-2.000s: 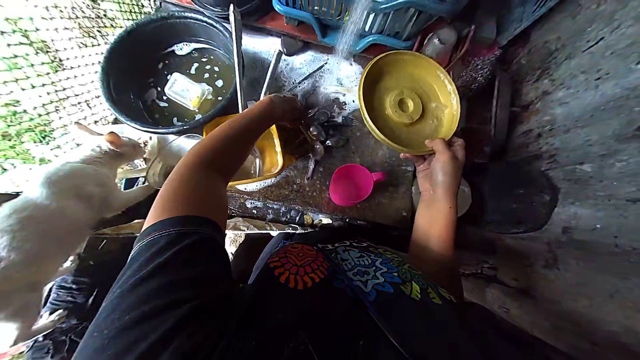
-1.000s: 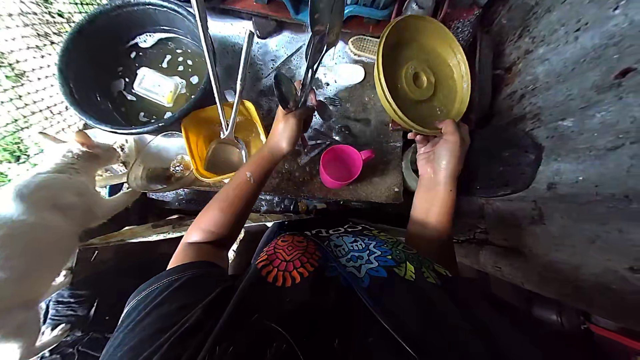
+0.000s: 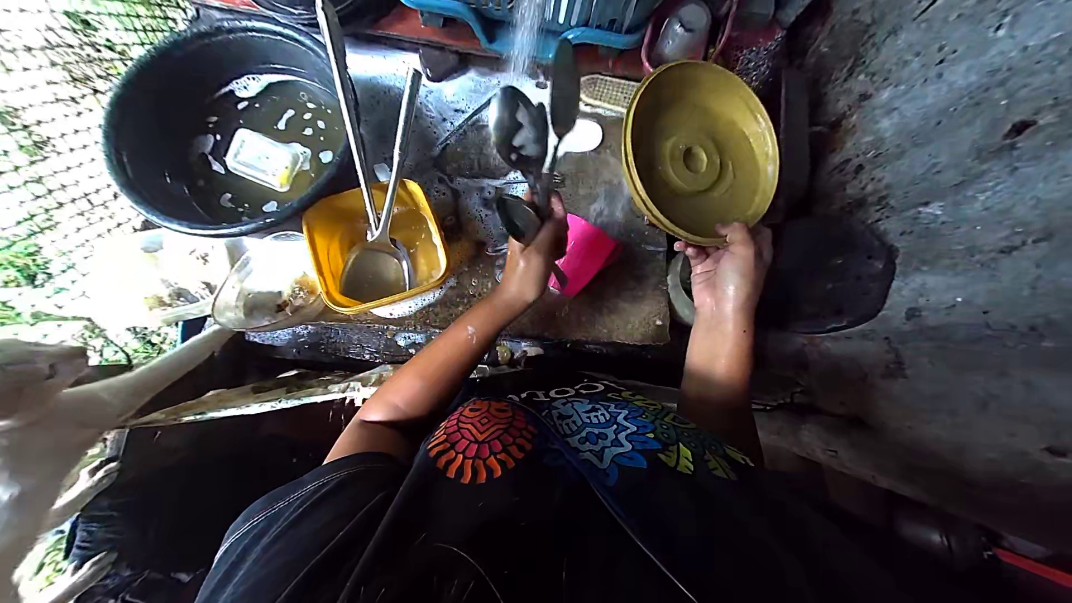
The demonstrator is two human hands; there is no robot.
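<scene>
My left hand (image 3: 536, 251) grips a bunch of metal spoons (image 3: 517, 130) and other utensils, raised near a falling stream of water (image 3: 526, 42). Beneath and beside that hand, a pink plastic mug (image 3: 586, 255) is partly covered. My right hand (image 3: 727, 264) holds the lower rim of a yellow-brown round lid or basin (image 3: 702, 155), tilted so its ringed centre faces me. To the left, a yellow square container (image 3: 435, 251) holds a ladle (image 3: 377, 268) and another long-handled utensil in cloudy water.
A large black tub (image 3: 134, 159) with soapy water and a floating plastic container (image 3: 264, 159) stands at upper left. Blue baskets (image 3: 603, 17) line the back. A clear container (image 3: 268, 285) sits near a pale animal (image 3: 50, 419) at left. A concrete wall or floor (image 3: 963, 251) lies right.
My left hand has lifted from the counter with utensils and now holds them beside the water stream and over the pink mug, which has tipped. The yellow-brown piece stays in my right hand.
</scene>
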